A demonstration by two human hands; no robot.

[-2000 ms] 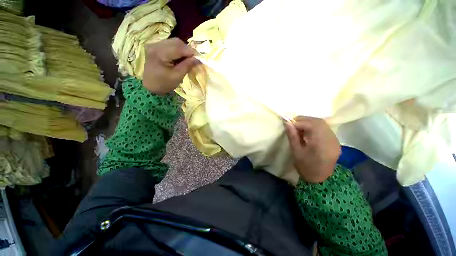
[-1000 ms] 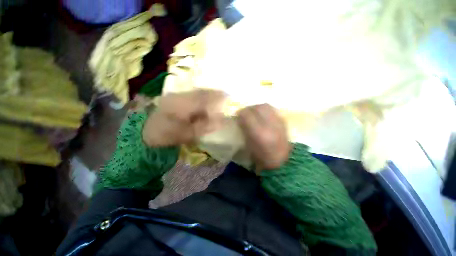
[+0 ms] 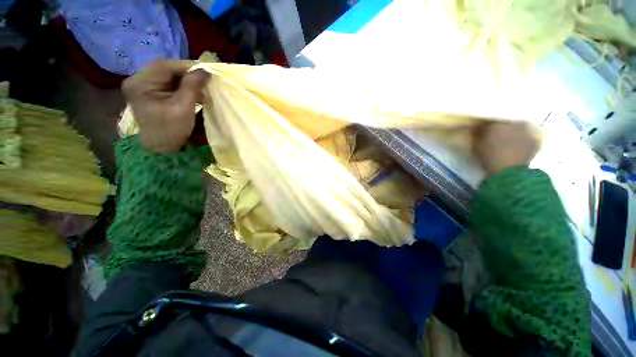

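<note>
A pale yellow fabric garment piece (image 3: pixel 300 167) is stretched between my two hands above my lap and the table's front edge. It hangs in folds below my left hand, and its upper part is washed out by bright light. My left hand (image 3: pixel 164 101) is at the upper left, its fingers closed on one end of the cloth. My right hand (image 3: pixel 509 145) is blurred, over the white table at the right, and holds the other end. Its fingertips cannot be made out clearly.
Stacked yellow bundles (image 3: pixel 49 167) lie at the left. A loose yellow heap (image 3: pixel 259 219) hangs below the held cloth. The table edge ruler (image 3: pixel 425 167) runs beneath it. A black phone (image 3: pixel 610 224) lies on the table at the right. Lilac patterned cloth (image 3: pixel 125 31) is at the upper left.
My hands were close together a second ago and are now wide apart, my left up and left, my right to the right. The cloth is pulled out between them, uncovering the table edge and phone.
</note>
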